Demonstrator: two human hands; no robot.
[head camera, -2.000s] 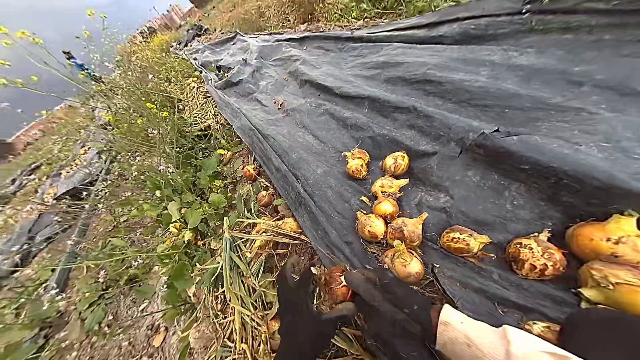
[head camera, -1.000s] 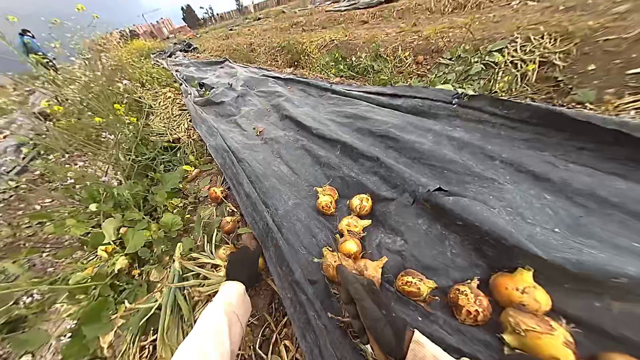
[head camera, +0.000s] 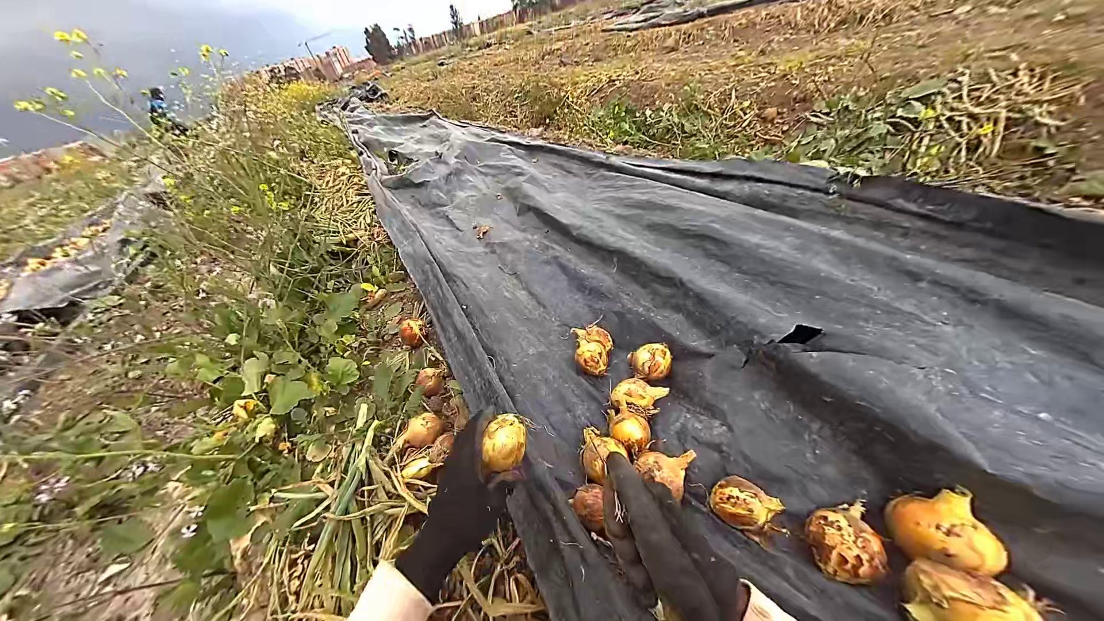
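Wearing a black glove, my left hand (head camera: 461, 509) holds a yellow onion (head camera: 504, 443) at the left edge of a black plastic sheet (head camera: 621, 259). My right hand (head camera: 668, 543), gloved too, rests over the sheet with its fingertips at a group of onions. A reddish onion (head camera: 590, 507) lies beside those fingers, partly hidden, and it is unclear whether they grip it. Further up in the group are an onion (head camera: 652, 361) and a paired one (head camera: 592, 349). To the right lie a browned onion (head camera: 846, 542) and larger ones (head camera: 947, 530).
Loose onions (head camera: 423, 429) lie on the soil along the sheet's left edge, among weeds and dry onion leaves (head camera: 345, 509). The sheet has a small tear (head camera: 800, 334). Another sheet with onions (head camera: 69, 250) is at far left, with a person (head camera: 158, 108) in the distance.
My left hand, low by the sheet's edge one second ago, now holds an onion up there. My right hand remains by the onion group. The view has shifted.
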